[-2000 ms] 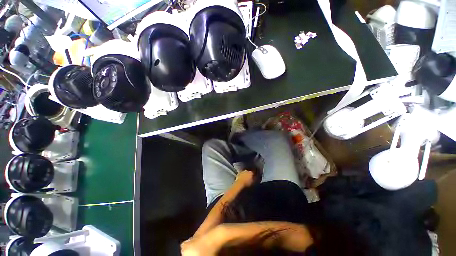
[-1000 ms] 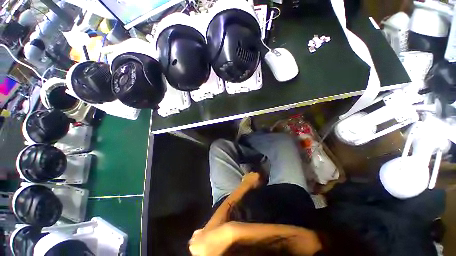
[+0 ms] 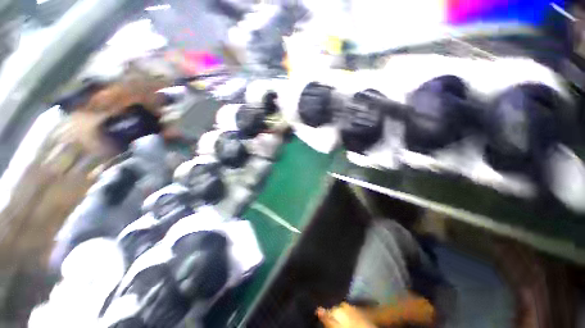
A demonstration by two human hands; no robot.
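The view is strongly blurred. Dome cameras with white shells and black faces stand in a row along the dark bench, such as one at the right (image 3: 523, 125) and one left of it (image 3: 437, 112). More dome cameras (image 3: 204, 182) line the green bench (image 3: 292, 182) at the left. Blurred skin, parts of my hands or forearms (image 3: 349, 315), shows at the bottom edge over my lap. I cannot tell which hand is which, or whether either holds anything.
A screen (image 3: 500, 11) with a pink-to-blue block glows at the top right. A blurred person (image 3: 128, 125) in a dark mask or covering is beyond the cameras at the left. White housings (image 3: 93, 266) are at the lower left. The dark bench's pale edge (image 3: 417, 202) runs above my legs.
The view has swung left, so the benches and cameras have shifted right. The mouse and right-hand pile have left the picture; the other person has entered. My arms are now mostly cut off below.
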